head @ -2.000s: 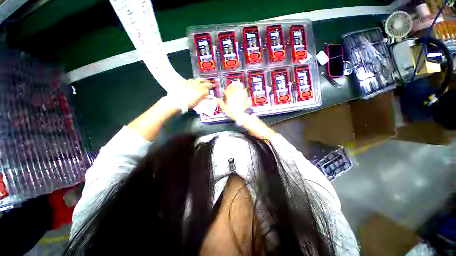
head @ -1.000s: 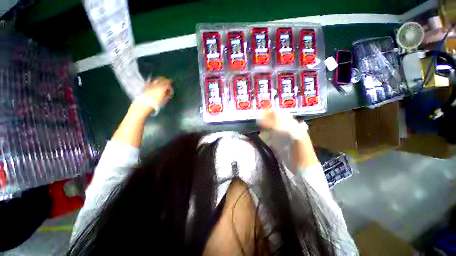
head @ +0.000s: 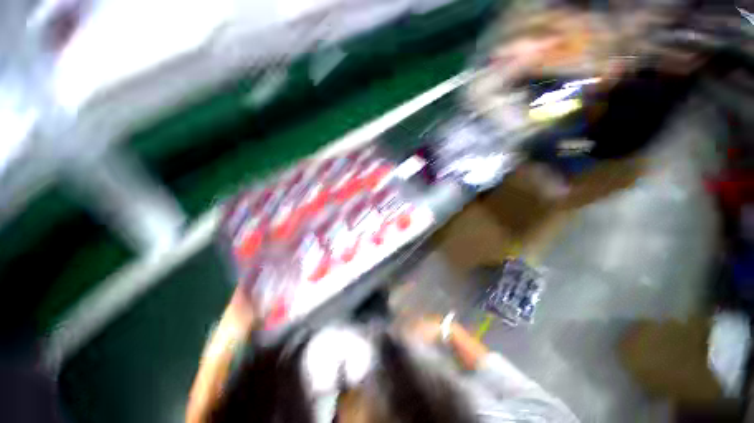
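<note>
The picture is heavily blurred. The clear blister tray (head: 368, 268) with red devices (head: 318, 264) in two rows lies tilted across the view on the green bench. My left hand (head: 241, 304) is at the tray's near left corner; its fingers are smeared, so I cannot tell whether it touches or grips the tray. My right hand (head: 428, 329) is below the tray's near edge, away from the devices, with a small white patch beside it; its fingers and any hold are unclear. The white label strip (head: 132, 202) hangs at the left, its near end on the bench's pale edge strip.
The dark green bench (head: 124, 351) extends left of the tray. Beyond the tray's right end are a shiny clear-grey tray (head: 484, 165) and blurred items. Brown cardboard (head: 475, 235) is below the bench edge. A small dark tray (head: 517, 289) lies lower, over the grey floor.
The view has swung to the right and tilted, and everything has blurred. My left hand has gone from the label strip to the tray's left corner. My right hand is lower, farther from the tray.
</note>
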